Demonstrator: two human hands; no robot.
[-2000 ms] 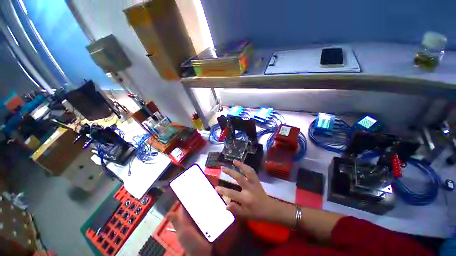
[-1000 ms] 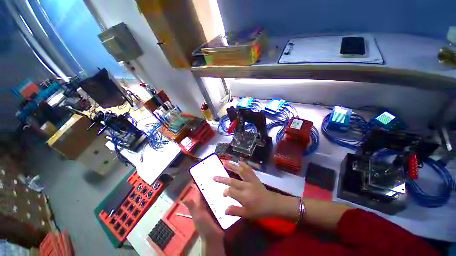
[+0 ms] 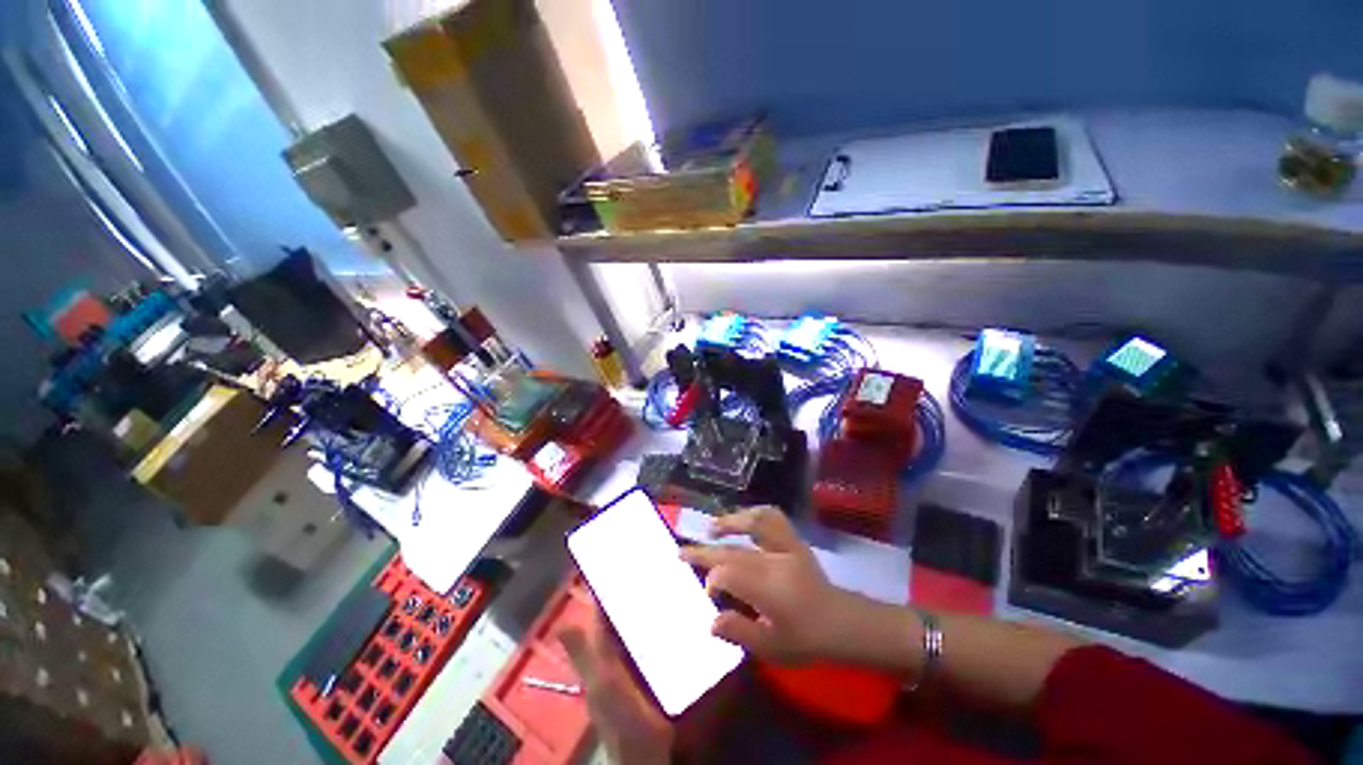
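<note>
A smartphone (image 3: 652, 601) with a bright white screen is tilted in front of me. My left hand (image 3: 616, 700) holds it from below at its lower left side; most of that hand is behind the phone or cut off by the bottom edge. My right hand (image 3: 774, 592) is over the phone's right edge with its fingers bent. It holds nothing that I can see. A bracelet is on the right wrist, below a red sleeve. The screen is too bright to read.
Clamp fixtures stand behind (image 3: 730, 443) and to the right (image 3: 1121, 546), with a red box (image 3: 867, 453) between them. Blue cables (image 3: 1297, 541) coil behind. A red compartment tray (image 3: 392, 658) and shallow red tray (image 3: 541, 691) lie left. A shelf (image 3: 927, 236) runs above, bearing a clipboard (image 3: 897, 172).
The view has shifted slightly back and forth. My right fingers, spread over the screen a second ago, are now more bent at its right edge. The phone stays in my left hand.
</note>
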